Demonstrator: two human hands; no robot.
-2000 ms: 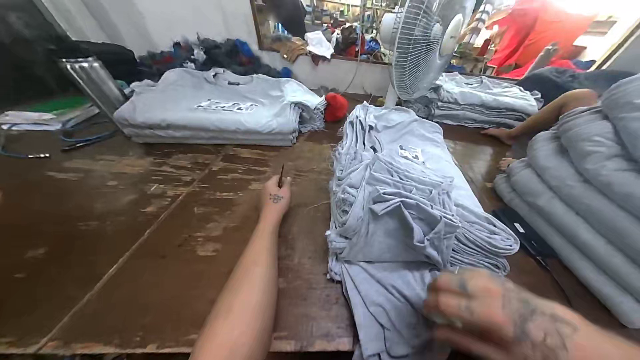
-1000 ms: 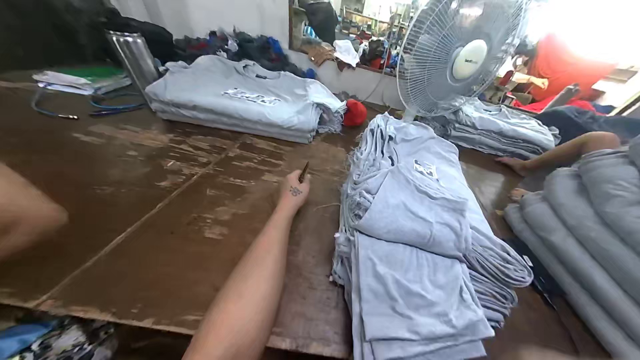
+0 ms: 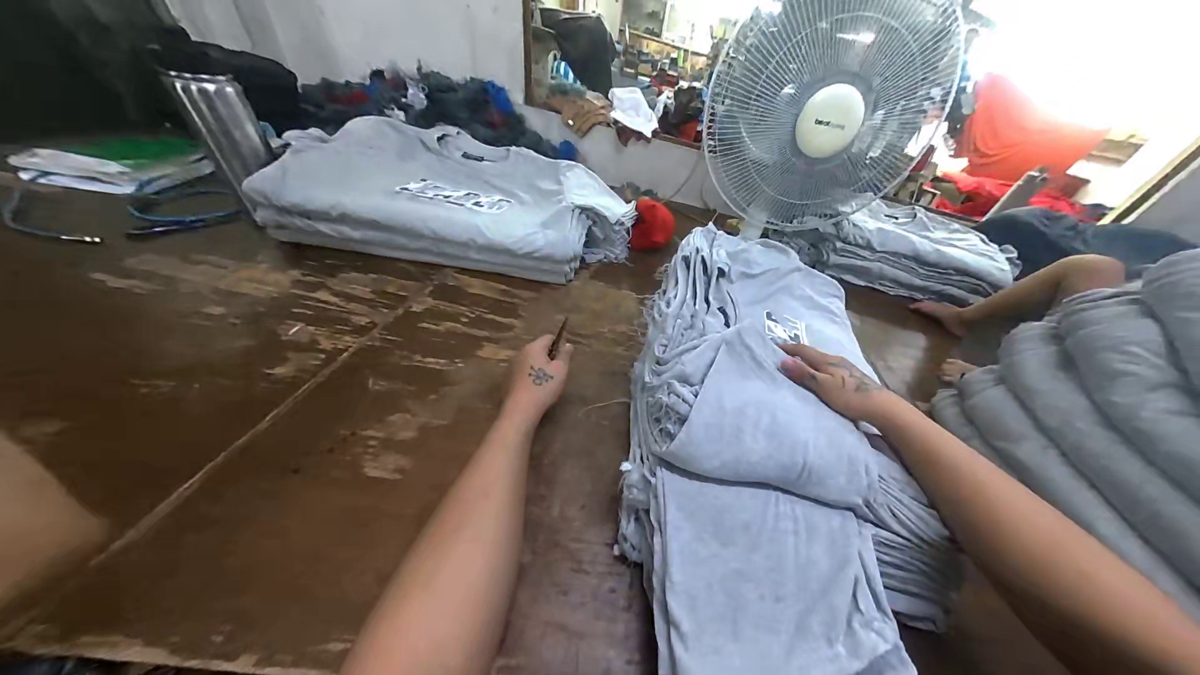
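A stack of light grey T-shirts (image 3: 769, 441) with printed chests lies in front of me, right of centre, its top shirt partly folded over. My right hand (image 3: 832, 380) rests on the top shirt beside the white print, fingers bent against the cloth; whether they pinch it is unclear. Left of the stack, my left hand (image 3: 541, 373) is closed around a small dark pointed tool (image 3: 559, 338), perhaps thread snips, whose tip sticks out. That hand is on or just over the wooden table (image 3: 375, 450) and does not touch the shirts.
Another folded grey shirt stack (image 3: 422, 202) lies at the back left, near a metal container (image 3: 214, 131) and a red object (image 3: 653, 224). A fan (image 3: 832, 117) stands behind, by more shirts (image 3: 905, 248). Grey bundles (image 3: 1097, 375) and another person's arm (image 3: 1041, 286) are right; blurred skin shows far left.
My right hand, low on the stack two seconds ago and not seen one second ago, now lies on the top shirt near its print. The bunched lower cloth has become flatter. My left hand keeps the tool.
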